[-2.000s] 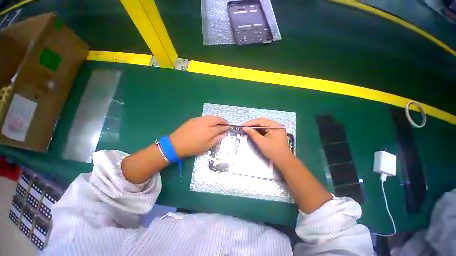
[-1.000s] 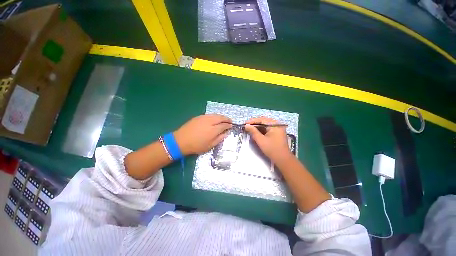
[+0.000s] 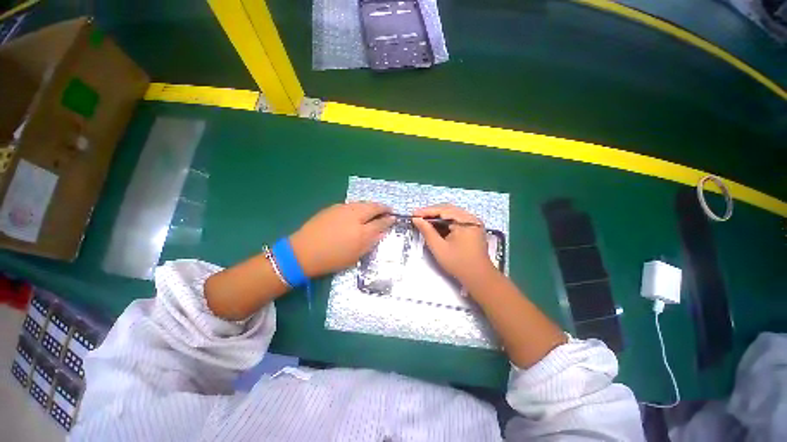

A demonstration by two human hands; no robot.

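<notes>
The tablet housing (image 3: 431, 278), with a dark rim and pale inside, lies on a silvery bubble-wrap sheet (image 3: 414, 325) in front of me. My right hand (image 3: 457, 246) holds dark thin tweezers (image 3: 457, 223) like a pen over the housing's far edge. Their tip points left, between my hands. My left hand (image 3: 341, 237), with a blue strap at the wrist, rests at the housing's upper left edge, fingertips close to the tweezers' tip. Whether it grips a small part cannot be seen. The fingers hide part of the far rim.
A clear film (image 3: 155, 198) and an open cardboard box (image 3: 82, 138) are at left. A dark strip (image 3: 582, 268), white adapter (image 3: 661, 282), second dark strip (image 3: 706, 276) and pale ring (image 3: 714, 198) are at right. A yellow rail (image 3: 483, 136) runs behind. Another unit (image 3: 395, 34) lies beyond it. A sleeve (image 3: 759, 388) shows lower right.
The unit beyond the rail has moved left relative to the yellow post. My hands stay at the housing's far edge, with only slight shifts of the fingers and tweezers.
</notes>
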